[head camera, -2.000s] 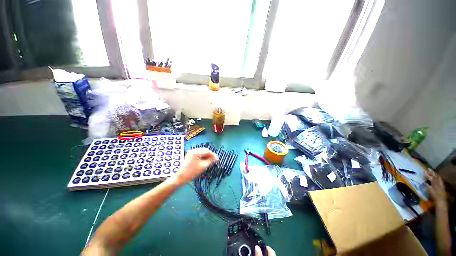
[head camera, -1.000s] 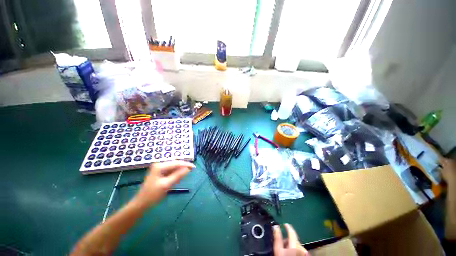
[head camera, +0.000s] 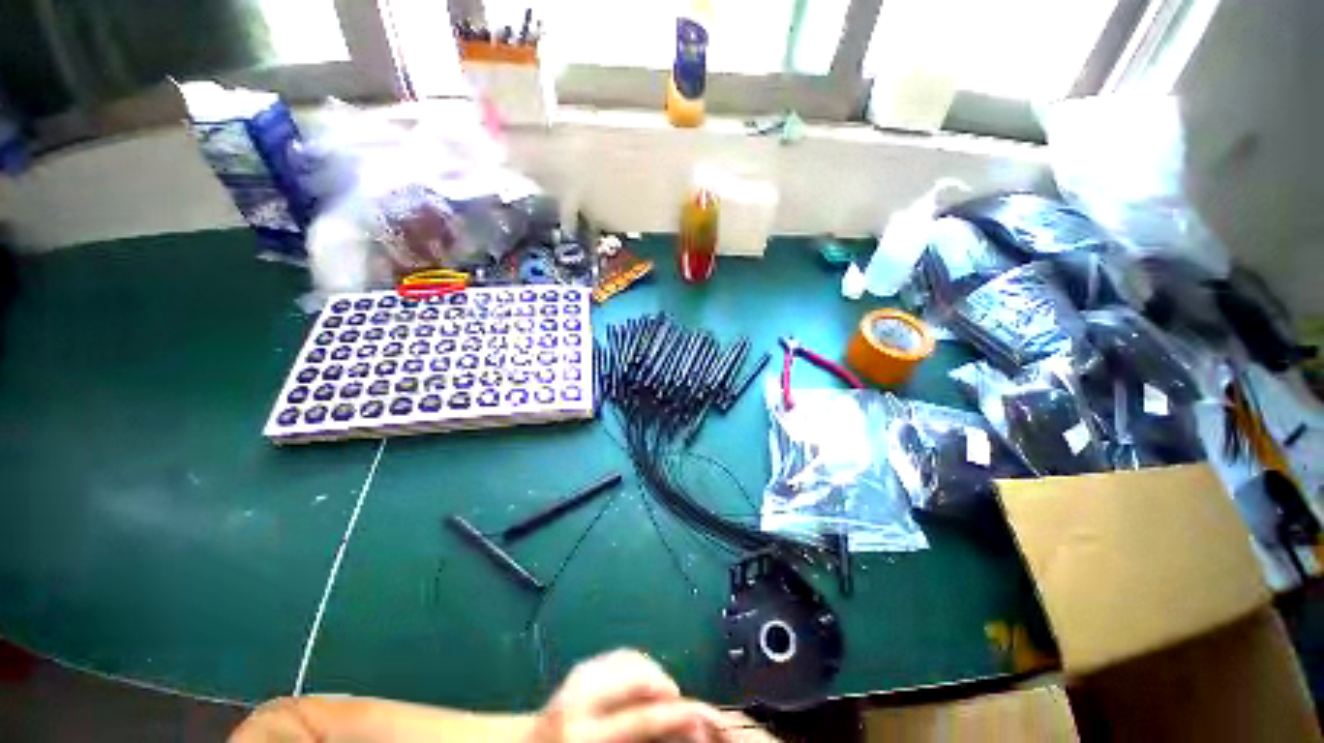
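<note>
A black camera housing (head camera: 780, 639) with a pale ring around its centre hole lies on the green bench at its front edge. My left hand (head camera: 617, 704) is at the bottom edge, left of the housing, partly cut off; its fingers are bunched and blurred, and what is in them cannot be seen. My right hand cannot be told apart there. Two loose black antennas (head camera: 564, 505) lie on the bench in front of the tray. A bunch of black antennas (head camera: 675, 360) lies mid-bench, its thin cables (head camera: 683, 501) trailing towards the housing.
A white parts tray (head camera: 436, 425) holds rows of round black parts. Red-handled cutters (head camera: 789, 380), orange tape roll (head camera: 890, 347) and a clear plastic bag (head camera: 842, 472) lie behind the housing. Filled bags (head camera: 1031, 414) are heaped at right, behind an open carton (head camera: 1133, 559). An amber bottle (head camera: 699, 237) stands near the window wall.
My left hand has moved from near the tray down to the bottom edge. My right hand has left the housing, which now lies alone. Two antennas now lie apart from the bunch.
</note>
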